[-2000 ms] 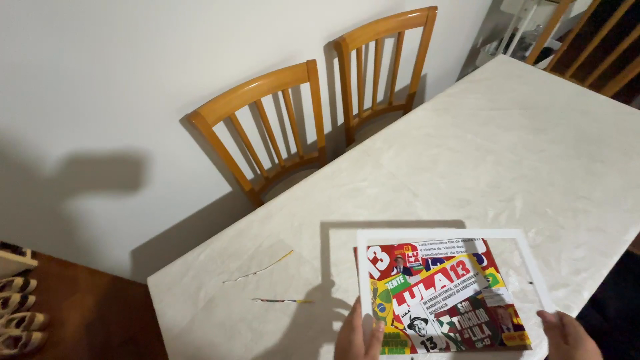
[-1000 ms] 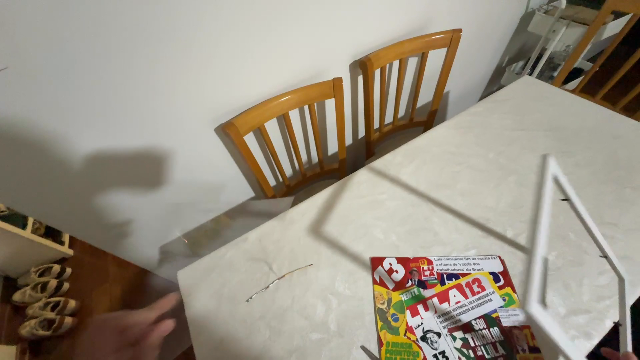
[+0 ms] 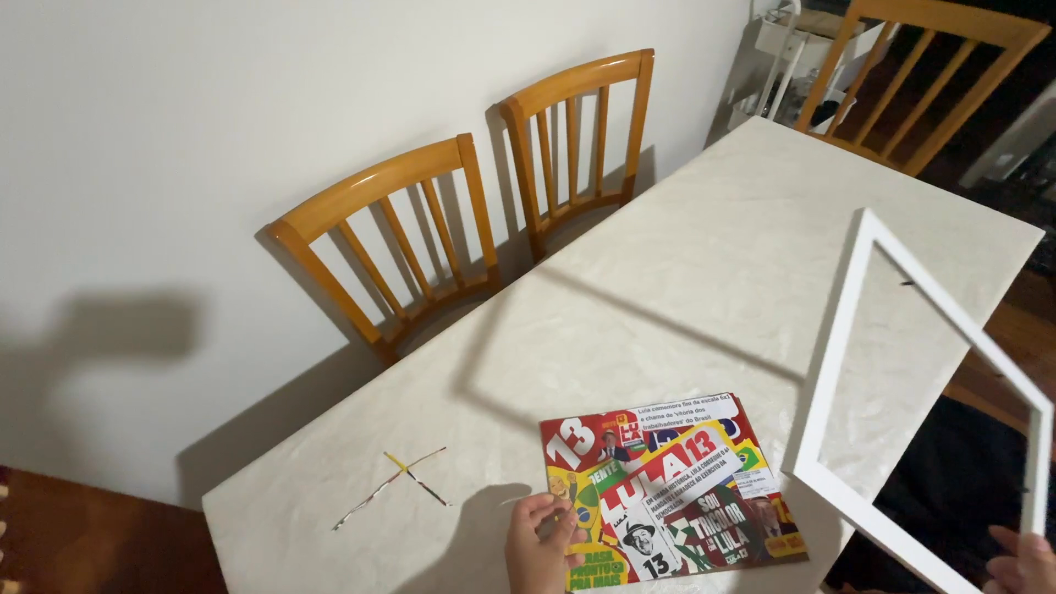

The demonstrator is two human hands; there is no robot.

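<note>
My left hand (image 3: 540, 544) is at the left edge of a rectangular sheet covered with a colourful printed collage (image 3: 676, 495), its fingers curled; whether they grip the sheet is unclear. The sheet lies flat on the table. At the far right, my right hand (image 3: 1019, 565) holds a white rectangular picture frame (image 3: 833, 346) tilted up, with the table visible through its opening. Thin strips of printed paper (image 3: 404, 472) lie crossed on the table, left of the sheet.
A pale-covered table (image 3: 693, 272) fills the middle. Two wooden chairs (image 3: 379, 181) stand between it and the white wall; another wooden chair (image 3: 949, 21) is at its far end. Behind stands a white cart (image 3: 775, 49). The picture frame casts a shadow on the table.
The white frame, earlier around the collage in both hands, is now apart from it in my right hand. My left hand has come from the table's left side to the sheet. The thin strips now lie crossed.
</note>
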